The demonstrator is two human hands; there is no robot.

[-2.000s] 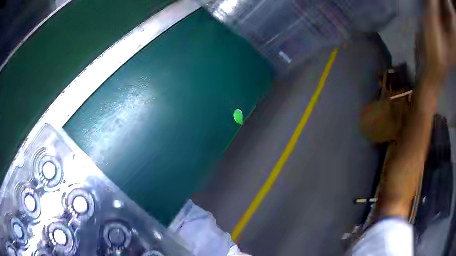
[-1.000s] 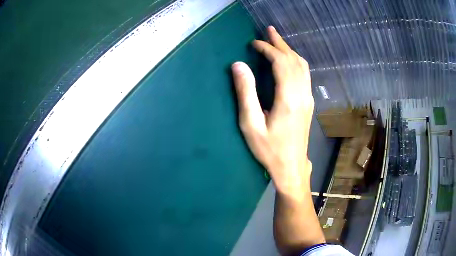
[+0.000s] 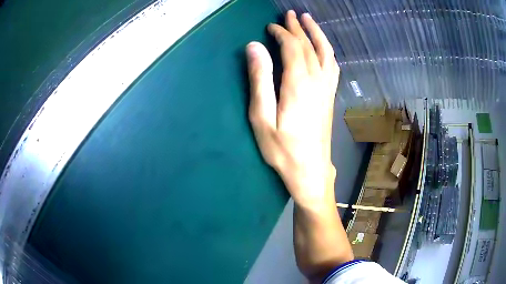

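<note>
My right hand (image 3: 302, 105) reaches in from the lower right, back of the hand up, over the dark green worktop (image 3: 166, 166). Its thumb stands apart from the fingers and it holds nothing that I can see. The fingertips are at the near left edge of the tall stack of clear blister trays (image 3: 410, 50) at the top right; whether they touch it I cannot tell. My left hand is out of the picture.
A silver-white conveyor side rail (image 3: 83, 94) curves along the left, with the dark green conveyor belt (image 3: 44, 44) beyond it. A clear plastic edge (image 3: 28, 266) shows at the bottom left. Cardboard boxes (image 3: 369, 125) and shelving (image 3: 419, 205) stand at the right, past the floor.
The blister tray with round parts has left the lower left view as the view turned right. My right hand came over the worktop, then moved slightly up and left in the picture.
</note>
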